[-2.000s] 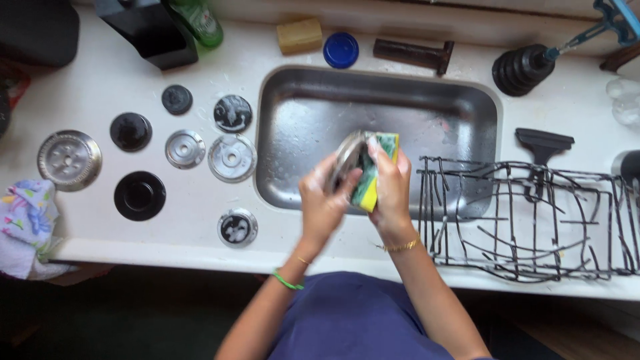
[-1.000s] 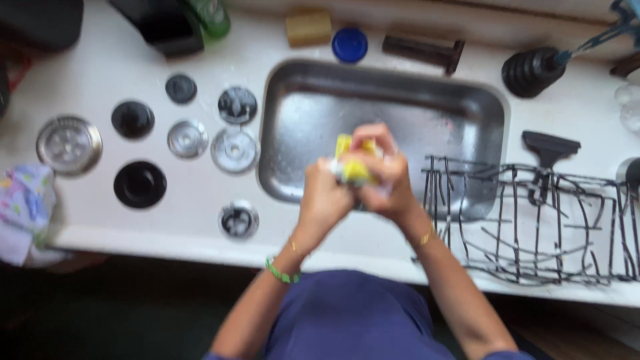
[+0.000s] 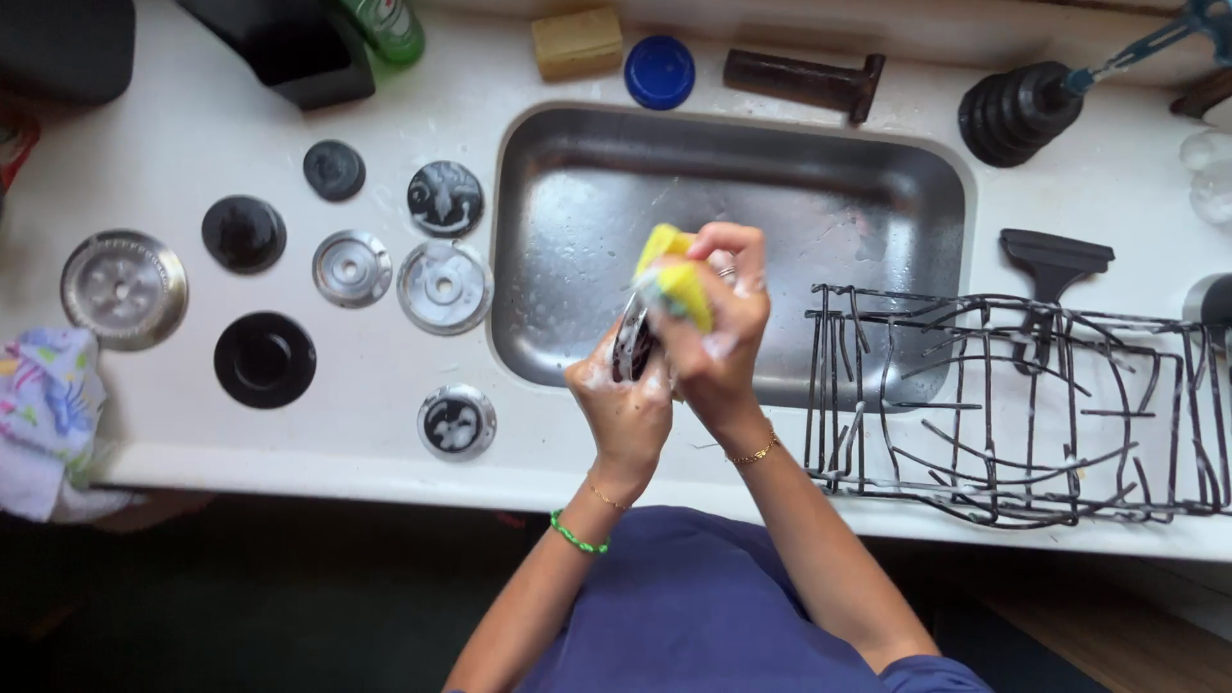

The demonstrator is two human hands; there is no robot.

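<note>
Over the near part of the stainless steel sink (image 3: 597, 241), my left hand (image 3: 621, 409) grips a soapy round metal burner part (image 3: 630, 339), tilted on edge. My right hand (image 3: 722, 327) is closed around a yellow and green sponge (image 3: 681, 294), bent against the top of that part. Suds coat the fingers of both hands. Left of the sink lie several burner parts: a foamy metal burner ring (image 3: 445, 287), a black burner cap (image 3: 443, 198), a large metal burner ring (image 3: 124, 289) and a black cap (image 3: 265, 359).
Black wire stove grates (image 3: 1030, 414) overlap the sink's right corner, beside a black squeegee (image 3: 1056, 258). A black rubber plunger (image 3: 1020, 113) stands at the back right. Behind the sink sit a yellow soap block (image 3: 577, 44), a blue lid (image 3: 659, 72) and a dark T-shaped object (image 3: 799, 82). A patterned cloth (image 3: 48, 404) hangs at left.
The sponge and my right hand have shifted over the burner part, whose dark inner side now shows between my hands. Both hands have stayed over the sink, and the parts on the counter have not moved.
</note>
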